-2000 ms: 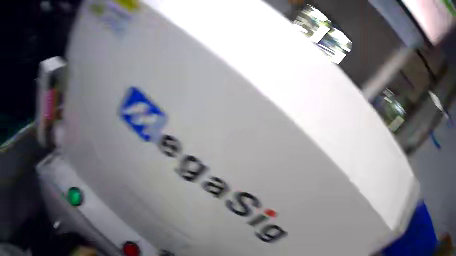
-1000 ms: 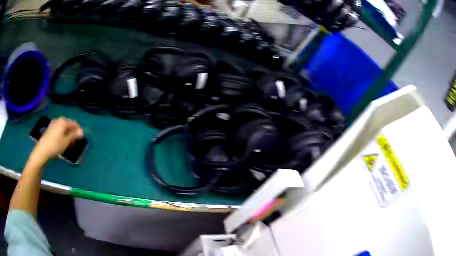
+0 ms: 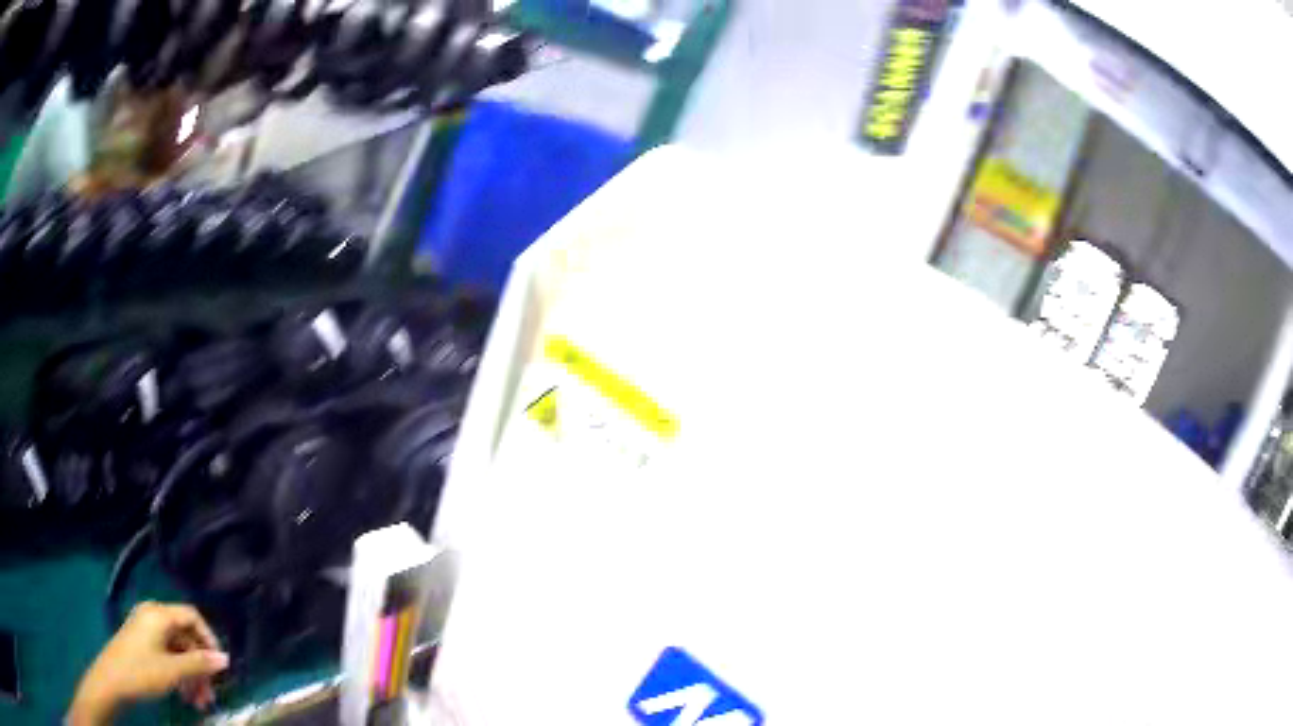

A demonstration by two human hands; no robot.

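My left hand [image 3: 153, 661] is at the lower left, over the near edge of the green bench. Its fingers are loosely curled and a little apart, and I see nothing in it. Black over-ear headphones [image 3: 305, 475] lie heaped on the bench just beyond the hand. The white test box lid [image 3: 794, 496] fills the middle and right and is closed; part of its blue M logo [image 3: 693, 691] shows at the bottom edge. My right hand is out of the picture.
A white side guard [image 3: 372, 610] with a pink and orange strip stands between hand and lid. A blue crate [image 3: 518, 192] is behind the bench. More headphones [image 3: 185, 241] stand in blurred rows at the back left. A dark object's edge shows at far left.
The view has swung right and up, so the lid fills more of the picture. My left hand has moved away from the phone, towards the side guard. The round blue-rimmed disc has left the view.
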